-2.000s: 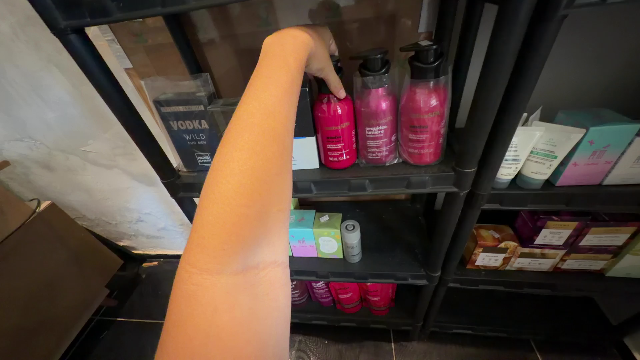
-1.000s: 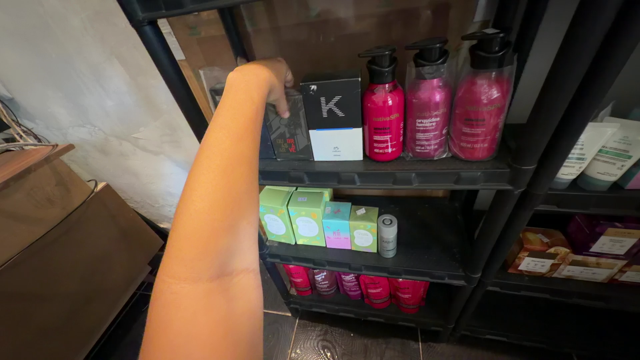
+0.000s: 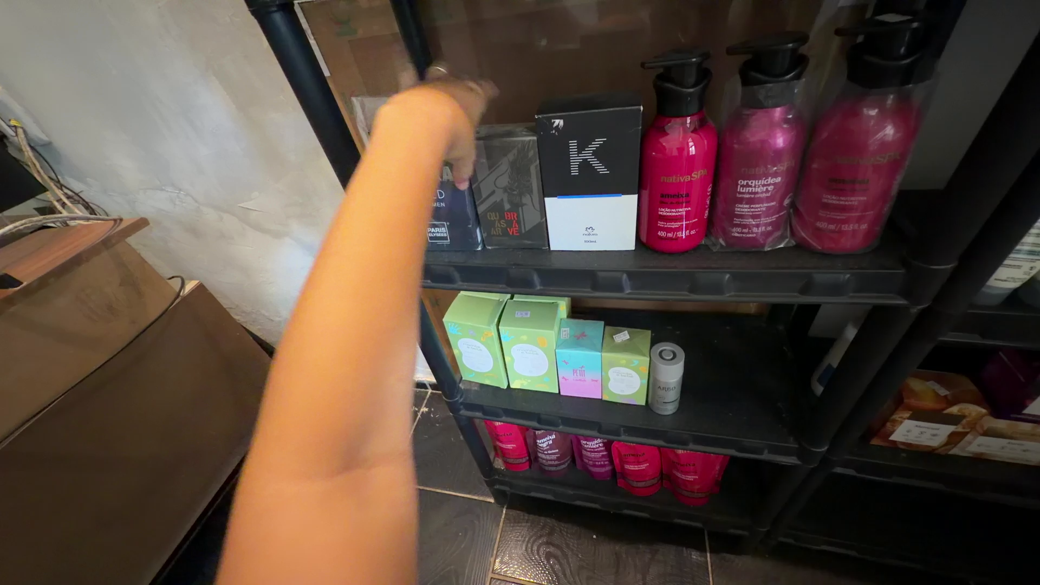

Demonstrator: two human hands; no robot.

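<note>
My left hand (image 3: pixel 447 106), blurred, is over the tops of the boxes at the left end of the upper shelf. Its thumb side hangs in front of a dark blue boxed product (image 3: pixel 455 219), partly hidden by my forearm; whether it touches the box is unclear. Just right of it stand a dark grey patterned box (image 3: pixel 513 183) in clear wrap and a black and white box (image 3: pixel 593 175) with a large K. Three pump bottles follow: a red-pink one (image 3: pixel 678 179), a magenta one (image 3: pixel 760 171) and a larger pink one (image 3: pixel 857 171), the last two in clear wrap. My right hand is out of view.
The black plastic shelf unit's middle tier (image 3: pixel 723 357) holds green boxes (image 3: pixel 528 349), a blue-pink box (image 3: pixel 580 357) and a silver-grey cylinder (image 3: pixel 666 378). Pink and purple pouches (image 3: pixel 638 470) stand below. A brown box (image 3: pixel 106 422) and cables (image 3: pixel 41 179) are at left; another shelf stands right.
My left hand has moved left, from the red-pink pump bottle to the boxes at the shelf's left end. The black and white box, largely hidden earlier, shows fully. The view has shifted left and closer.
</note>
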